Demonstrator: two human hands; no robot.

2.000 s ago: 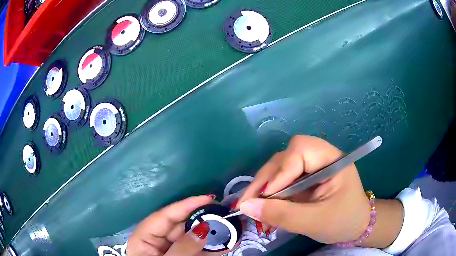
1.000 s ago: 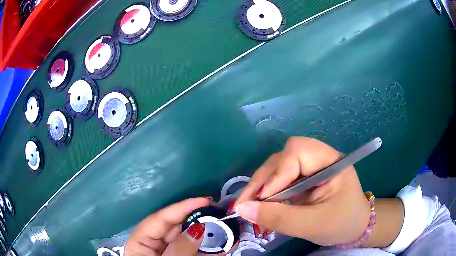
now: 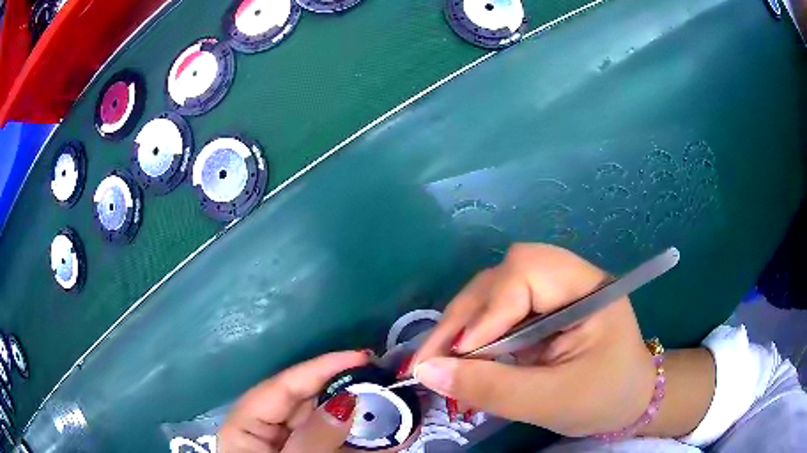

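My left hand holds a round black part with a silver-grey centre face and a white arc around it. Its thumb, with a red nail, lies on the face. My right hand holds silver tweezers like a pen, with the tip on the disc's upper rim near the white arc. A sticker sheet with white arcs lies under my hands and is partly hidden by them. One arc shows just above my right fingertips.
Several discs lie on the textured green belt, among them a red-faced disc. A red bin and a blue tray are at the upper left. A clear used liner sheet lies beyond my right hand.
The discs on the belt have shifted right and upward in view. My left hand and its disc have moved slightly left. The tweezers stay at the disc's upper rim.
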